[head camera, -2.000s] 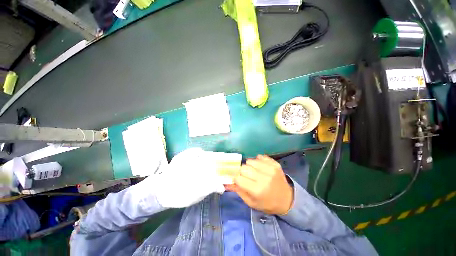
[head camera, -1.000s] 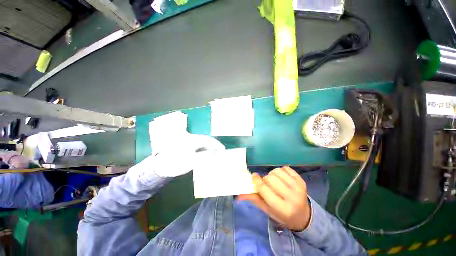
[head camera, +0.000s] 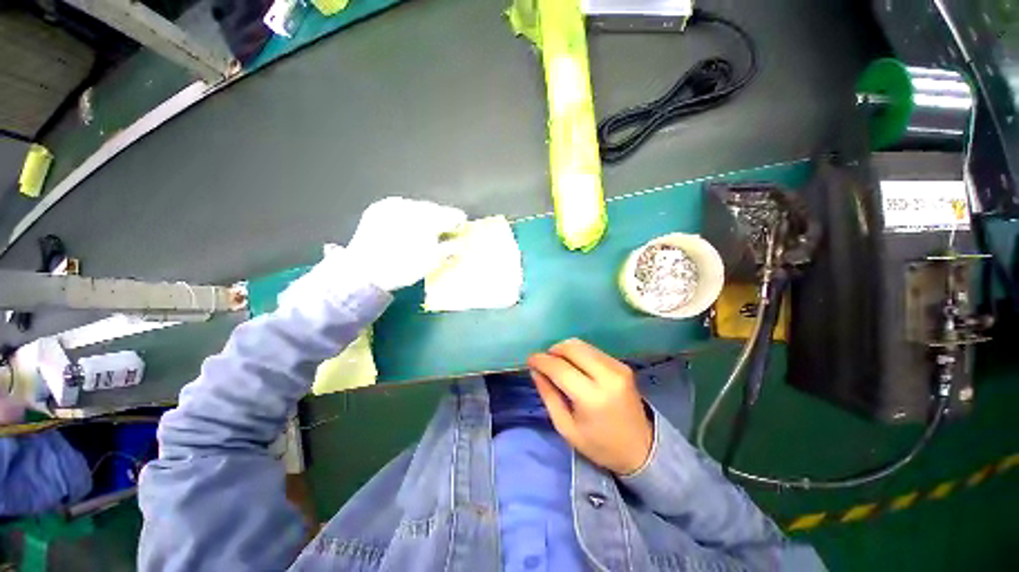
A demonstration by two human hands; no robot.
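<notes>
My left hand (head camera: 408, 240), in a white glove, is at the upper left corner of a white sheet (head camera: 481, 274) on the green mat (head camera: 548, 318). Its fingertips pinch that corner; the exact grip is partly hidden. My right hand (head camera: 594, 404) is bare, with nothing visible in it, fingers bent and thumb apart, at the mat's front edge. Other sheets with a yellow-green tint (head camera: 349, 366) lie on the mat to the left, mostly covered by my left forearm.
A yellow-green bundle (head camera: 575, 156) lies across the belt (head camera: 335, 145). A power supply unit (head camera: 639, 13) with a black cord (head camera: 676, 106) is behind it. A solder waste cup (head camera: 670, 276), an iron stand (head camera: 760, 223) and a soldering station (head camera: 855, 302) are at right. A white unit (head camera: 110, 371) is at far left.
The sheet is no longer held in front of my body. My left hand has moved forward to the sheet on the mat. My right hand has let go and stays near the edge.
</notes>
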